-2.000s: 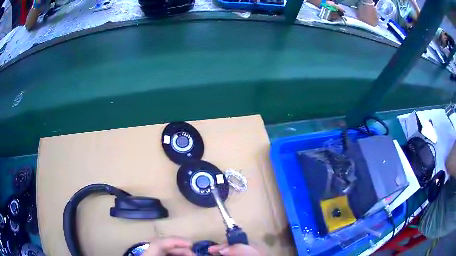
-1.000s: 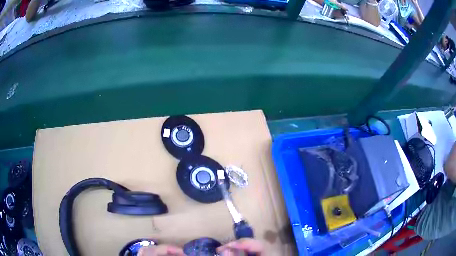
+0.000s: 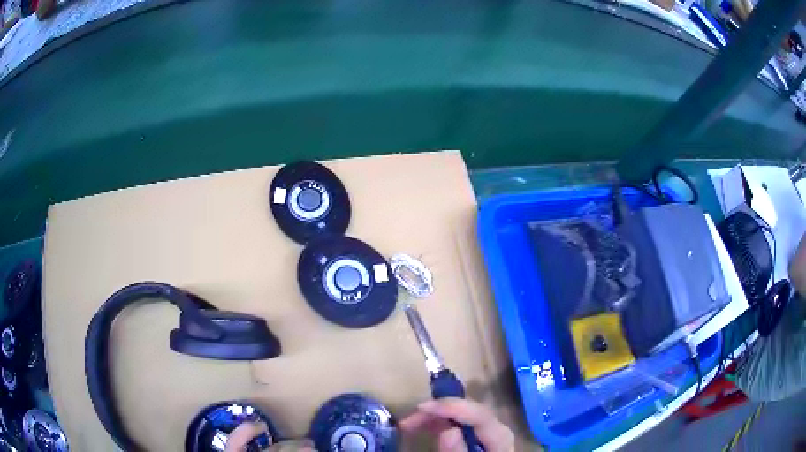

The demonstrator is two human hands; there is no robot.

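My right hand (image 3: 460,425), at the bottom edge, holds a soldering iron (image 3: 447,385) by its dark handle; its silvery tip points up and left, beside the solder wire coil (image 3: 412,275). My left hand (image 3: 256,438), cut off by the bottom edge, is at a glossy black ear cup (image 3: 221,425); its exact grip is not clear. A black speaker plate (image 3: 352,427) with a silver centre lies between my hands. Two more speaker plates (image 3: 310,202) (image 3: 348,279) lie touching on the cardboard. The black headband (image 3: 99,353) curves at the left, with one cup (image 3: 224,335) on the cardboard.
A blue tray (image 3: 498,291) at the right holds a dark grey box (image 3: 680,265) and a yellow sponge (image 3: 601,344). More black discs (image 3: 11,344) are at the left edge. A green raised surface (image 3: 353,88) runs behind the cardboard (image 3: 177,229). A person's sleeve (image 3: 778,362) shows far right.
The view has tilted down, showing more of both hands and the near plate. The iron's tip has moved from the middle plate to beside it.
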